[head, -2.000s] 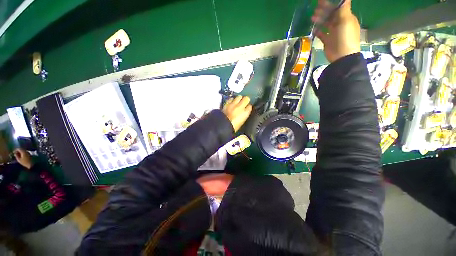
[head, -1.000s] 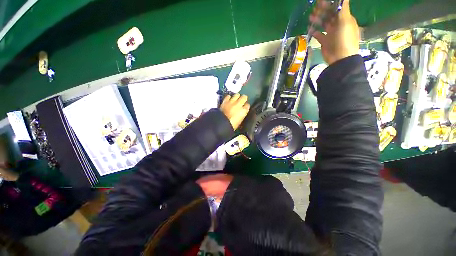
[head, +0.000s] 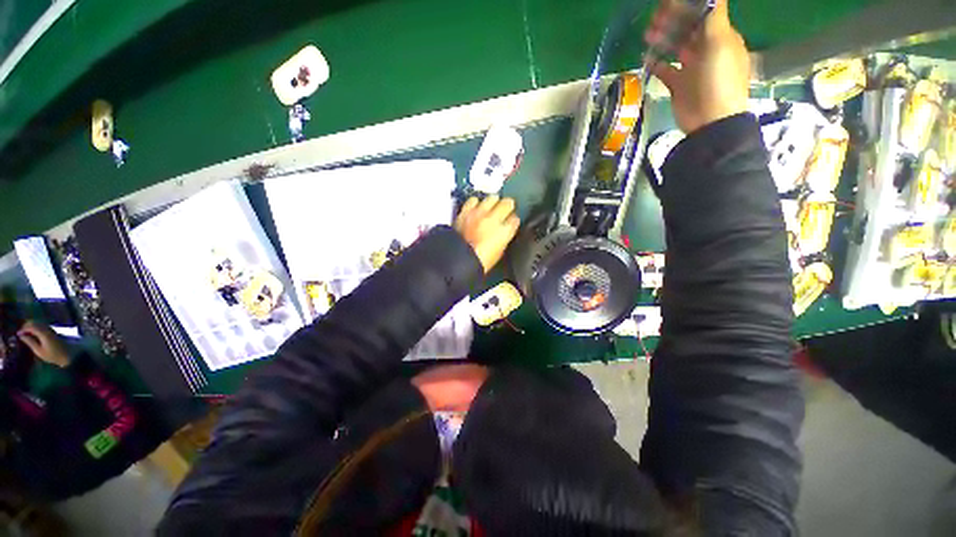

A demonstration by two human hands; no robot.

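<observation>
My left hand (head: 487, 229) rests on the bench with fingers bent, at the dark wired end of a white housing (head: 496, 159); whether it grips the wires is hidden. My right hand (head: 704, 71) is raised at the top edge, beyond the black tape dispenser (head: 571, 210). A dark, blurred, thin thing shows at its fingers, beside a clear strip; the grip is unclear. The dispenser has a black drum (head: 585, 285) at the near end and an amber tape roll (head: 624, 113) at the far end. Another housing (head: 496, 303) lies left of the drum.
White trays (head: 351, 215) with small parts lie left, beside a black stack (head: 131, 299). Housings crowd a pale carrier tray (head: 881, 199) at right. Wired housings (head: 300, 76) lie on the green belt (head: 419, 52) beyond the rail. Another person's hand (head: 44, 343) shows at far left.
The housings on the belt have shifted right. My left hand has shifted very slightly left, and my right hand stays nearly in place. The other person's hand at far left has moved.
</observation>
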